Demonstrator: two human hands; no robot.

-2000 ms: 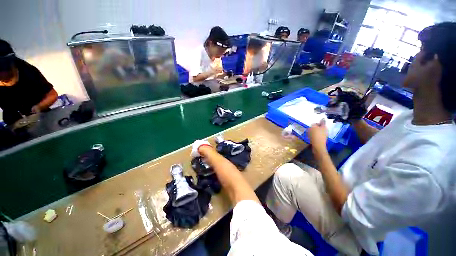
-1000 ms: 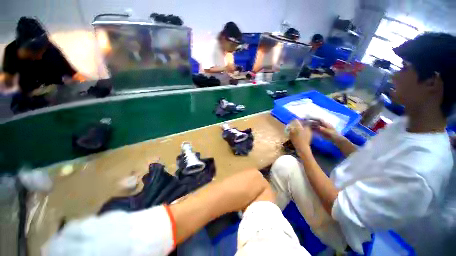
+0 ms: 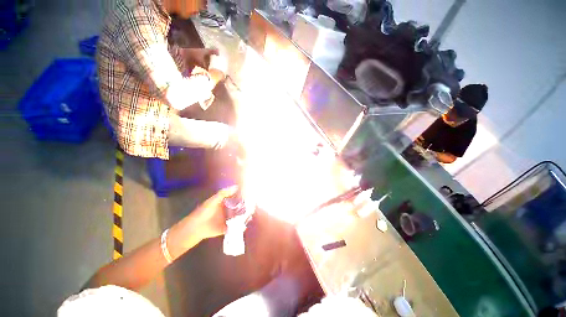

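Note:
My left hand (image 3: 214,213), bare with a pale band at the wrist, reaches in from the lower left. Its fingers are closed around a small dark-and-white piece (image 3: 236,235) beside a strong glare, which hides its far side. My right hand is not in view; a white patch at the bottom edge is too cut off to identify. A black moulded part (image 3: 408,221) with an oval opening lies on the green strip. On the brown bench are a white squeeze bottle (image 3: 365,203), a black bar (image 3: 334,245), a pale lump (image 3: 381,225) and a small white cup (image 3: 403,306) with a stick.
A lit, clear-panelled box (image 3: 335,111) stands beyond the bench, with large black parts (image 3: 397,56) above it. A person in a checked shirt (image 3: 133,80) works at upper left. Another person (image 3: 456,127) sits across the green strip (image 3: 450,266). Blue crates (image 3: 62,102) stand on the floor.
The view has swung left and tilted. My left hand has come into view with the piece. My gloved right hand, earlier over the bench, has left the picture.

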